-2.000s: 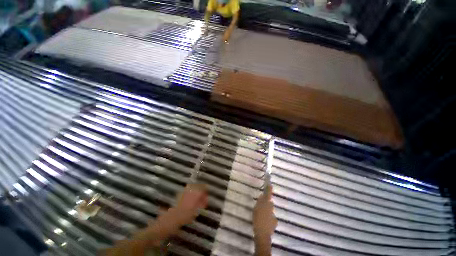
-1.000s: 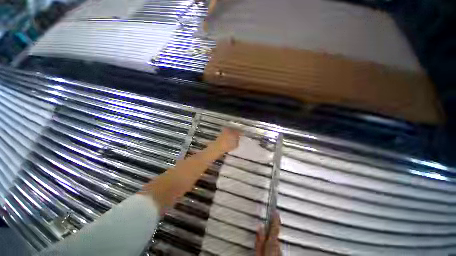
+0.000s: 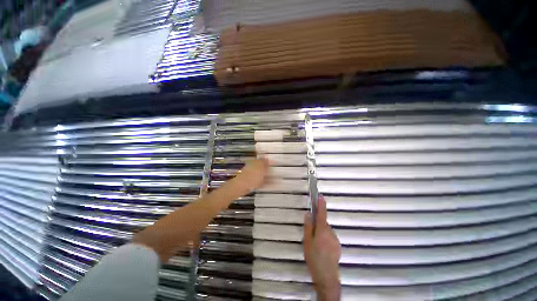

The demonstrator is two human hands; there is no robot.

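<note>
An open metal frame lies across the parallel tubes (image 3: 135,169), with a left side bar and a right side bar (image 3: 310,141). White ridged strips (image 3: 279,235) fill the right half inside the frame and continue beyond its right bar. Dark gaps and bare tubes show in its left half. My right hand (image 3: 322,241) holds the right side bar partway along. My left hand (image 3: 258,173) reaches over the left bar to the left edge of the white strips. Its fingers are blurred, so I cannot tell whether it grips a strip.
More white strips (image 3: 20,194) lie on the tubes at the far left. A bright rail (image 3: 159,119) runs along the bed's far edge. Beyond a dark gap, a second bed carries a brown ridged band (image 3: 365,47), a grey-beige sheet (image 3: 330,10) and white material (image 3: 106,64).
The view has tilted down and turned. My left hand has come from the near left to the strips, reached their far end, then moved slightly nearer. My right hand stays at the right bar.
</note>
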